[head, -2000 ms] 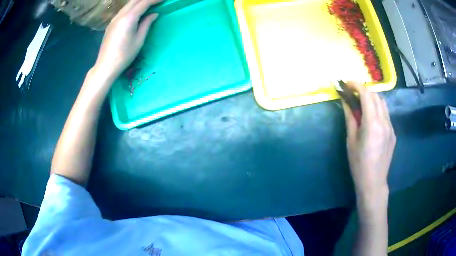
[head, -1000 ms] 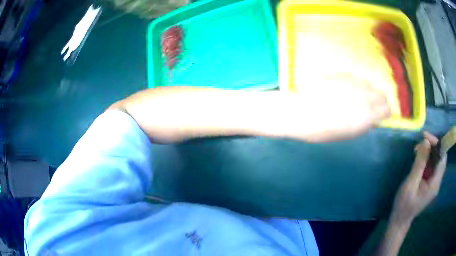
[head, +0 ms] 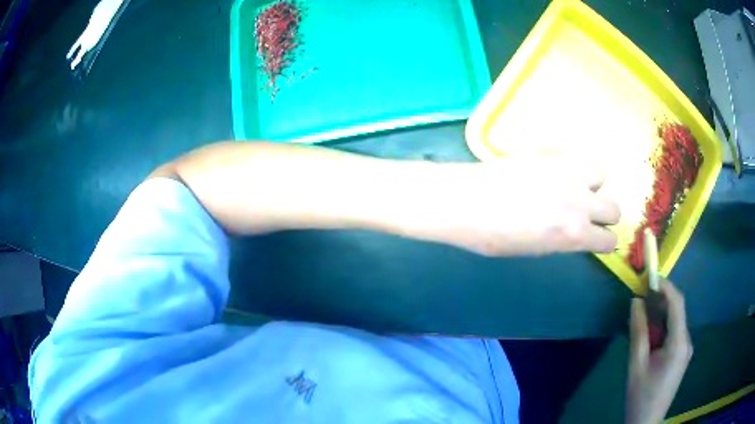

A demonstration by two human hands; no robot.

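Note:
The yellow tray point(head: 517, 87) lies turned at an angle, with a dense red and black wire pile point(head: 675, 170) along its right side. My left hand point(head: 571, 219) reaches across over the tray's near edge, washed out by glare; its fingertips are over the tray and I cannot tell if they grip anything. My right hand point(head: 660, 339) is below the tray's near right corner, closed around the long-nose pliers point(head: 656, 310). A pale strip shows at the plier tips, over the lower end of the red pile.
The green tray point(head: 372, 128) lies left of the yellow one, with a smaller red wire pile point(head: 277, 37). A white forked piece point(head: 95, 31) lies at upper left. A grey metal box point(head: 730, 74) stands at the right edge.
My left arm has swung from the green tray across to the yellow tray. The yellow tray has turned. My right hand moved out right, then back to the tray's near corner.

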